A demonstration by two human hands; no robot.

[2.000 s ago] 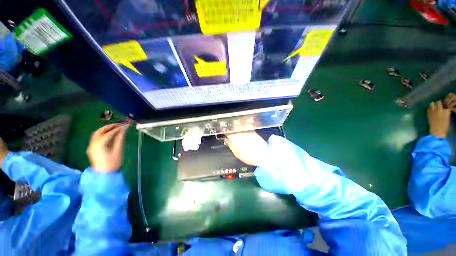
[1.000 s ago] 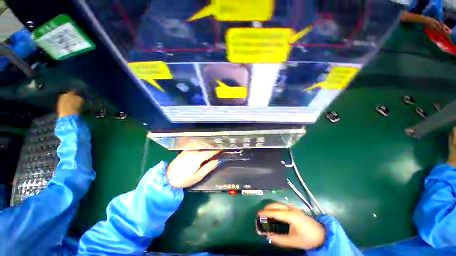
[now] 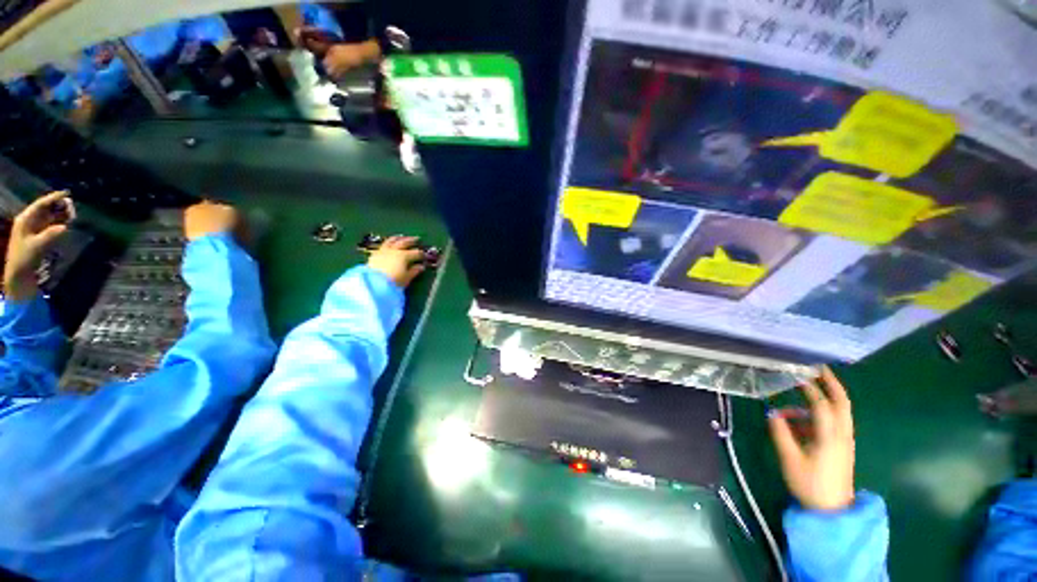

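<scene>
My left hand reaches forward on the left of the display. Its fingertips are at a small dark square unit; whether they grip it cannot be told. Another unit lies just left of that hand. My right hand is at the right end of the clear acrylic guard, palm up front, fingers apart, with nothing visible in it. The black fixture plate lies between my hands with a red light lit on its near edge. A small white patch is at its upper left.
The large instruction display stands tilted behind the plate, with a green-edged label on its side. A neighbour's hands are by a grey component tray at left. A unit lies beyond it. A pale cable curves right of the plate.
The view has swung left. My left hand has left the plate and moved to the units on the left. My right hand, which held a unit near the front, is now farther forward and open.
</scene>
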